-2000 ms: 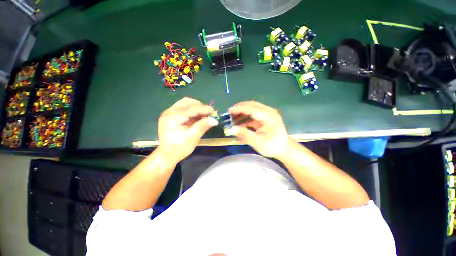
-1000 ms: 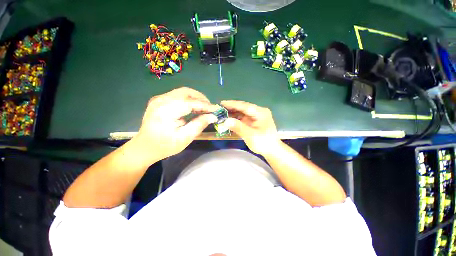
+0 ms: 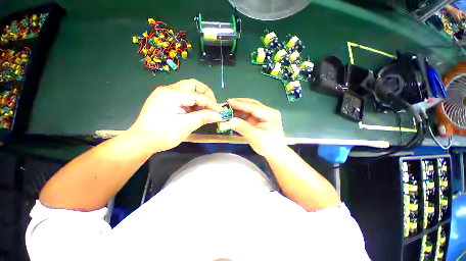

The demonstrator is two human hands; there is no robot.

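Observation:
A small green circuit board (image 3: 225,113) with a yellow part at its lower end is held between both hands, above the bench near its pale front edge. My left hand (image 3: 176,118) grips it from the left with thumb and fingers. My right hand (image 3: 257,125) grips it from the right. The fingers hide much of the board. The solder wire (image 3: 222,69) hangs toward me from the solder reel (image 3: 218,33), just beyond the hands and apart from the board.
Wired connectors (image 3: 162,46) lie in a loose pile left of the reel. A cluster of boards (image 3: 283,61) lies right of it. Further right are black open boxes (image 3: 329,75), a black fan unit (image 3: 393,84) and an orange fan (image 3: 456,102). Trays stand far left (image 3: 41,56) and lower right (image 3: 421,199).
The view has shifted to the right, bringing the orange fan and more of the lower right tray into sight. Both hands still hold the board, now turned differently.

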